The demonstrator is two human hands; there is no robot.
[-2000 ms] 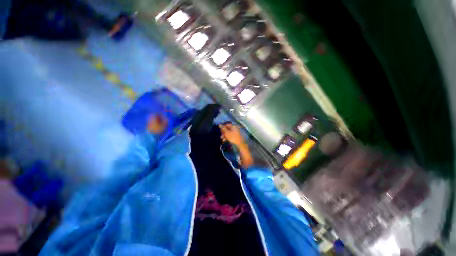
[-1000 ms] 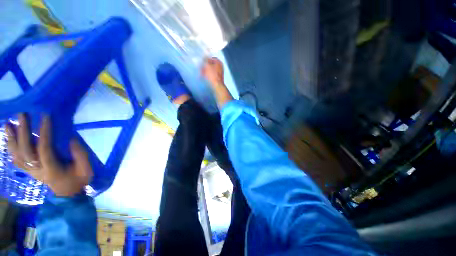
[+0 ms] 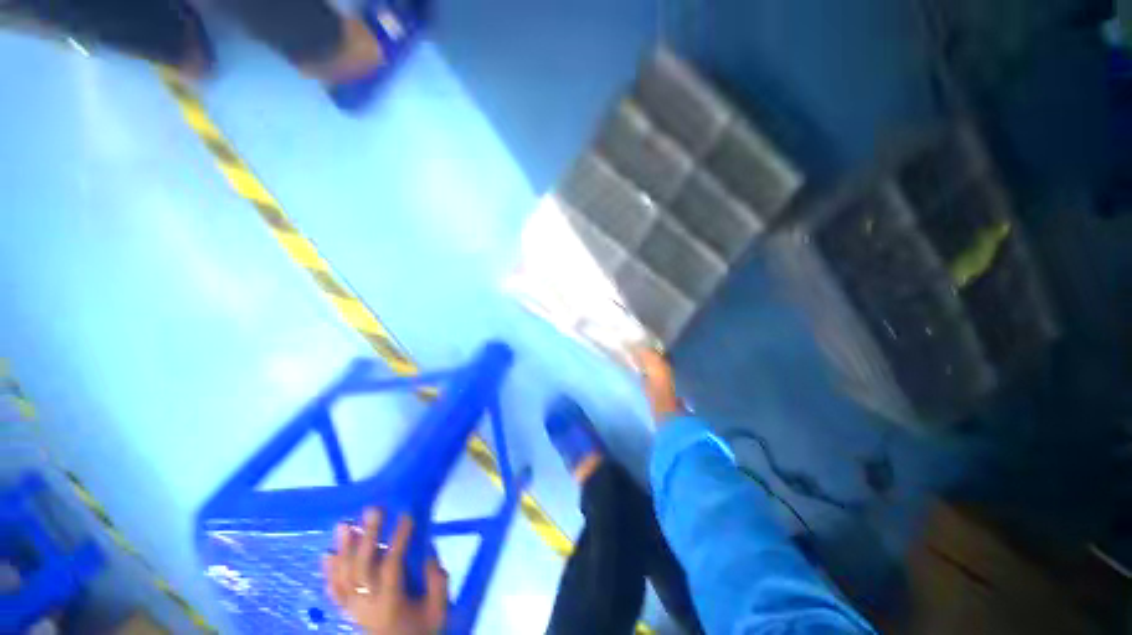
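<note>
A blue plastic stool (image 3: 416, 465) lies tipped, its legs pointing up and to the right, over the blue floor. My left hand (image 3: 382, 581) grips the stool at its seat edge, fingers spread over it. A large whitish-grey gridded tray (image 3: 658, 205) is in the upper middle, its left part in bright light. My right hand (image 3: 655, 372) is at the tray's lower corner; the hand is small and blurred, and its fingertips are partly hidden at the tray edge, but it appears to hold that corner.
Another stack of gridded trays (image 3: 925, 279) with a yellowish piece lies to the right in shade. A black cord (image 3: 795, 478) and a brown box (image 3: 993, 564) are at lower right. Another person's feet (image 3: 360, 56) are at the top left. Yellow-black tape (image 3: 304, 248) crosses the floor.
The tray now shows in full with its grid, where only a bright edge showed before. The stool in my left hand appears lower and farther right. Another person's feet have come into view.
</note>
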